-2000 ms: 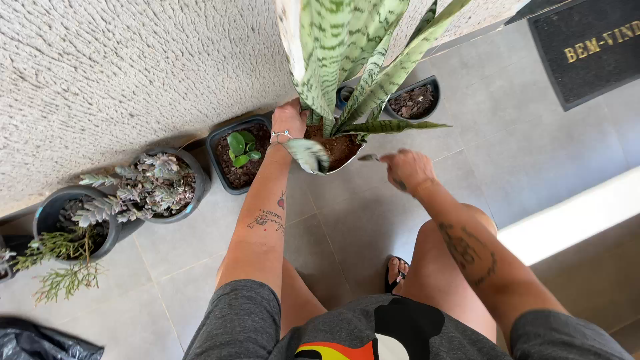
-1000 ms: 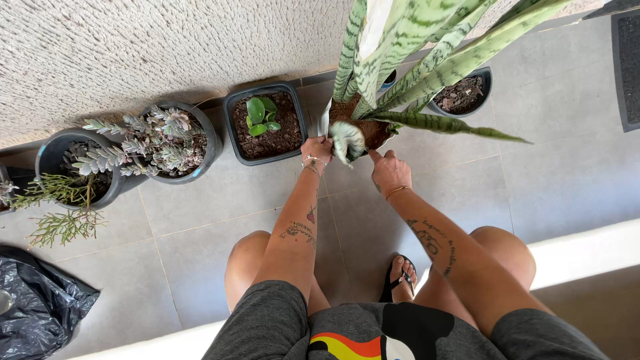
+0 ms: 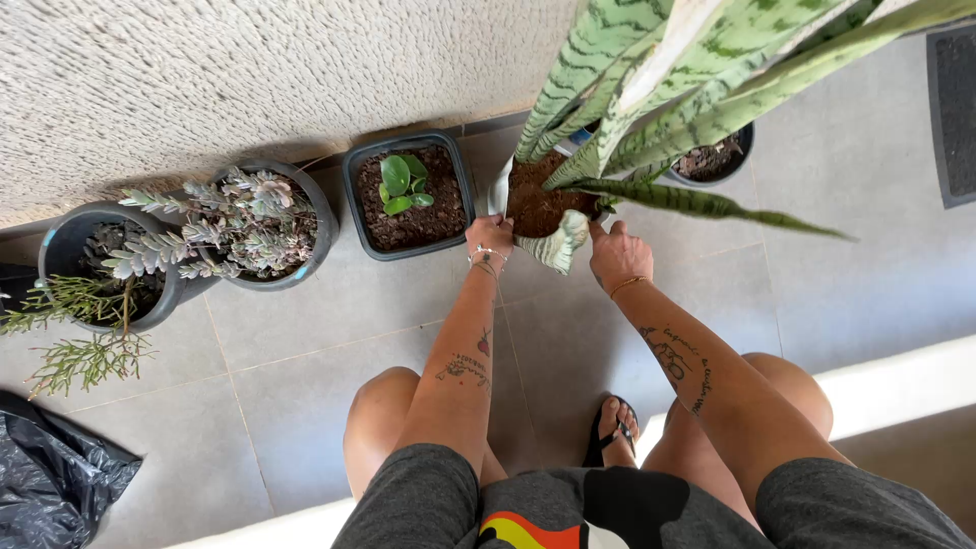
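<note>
A tall snake plant [image 3: 610, 114] with banded green leaves stands in a white pot [image 3: 499, 187] of brown soil [image 3: 537, 200]. My left hand [image 3: 490, 235] grips the pot's rim on its left side. On the right side of the same rim is my right hand [image 3: 623, 259], its fingers curled against the edge; whether it holds a tool there is hidden. A pale, curled leaf [image 3: 560, 242] hangs over the near rim between both hands. One long dark green leaf [image 3: 709, 204] sticks out to the right, above my right hand.
Left of the pot are a square black pot with a small green plant [image 3: 406, 183], a round pot of succulents [image 3: 267, 221] and another round pot [image 3: 164, 305]. A small dark pot [image 3: 711, 160] sits behind right. A black plastic bag [image 3: 53, 473] lies lower left; a doormat [image 3: 953, 114] lies far right.
My right hand, slightly apart from the pot two seconds ago with something small at its fingertips, has come against the rim. My left hand stays at the pot. The view has shifted.
</note>
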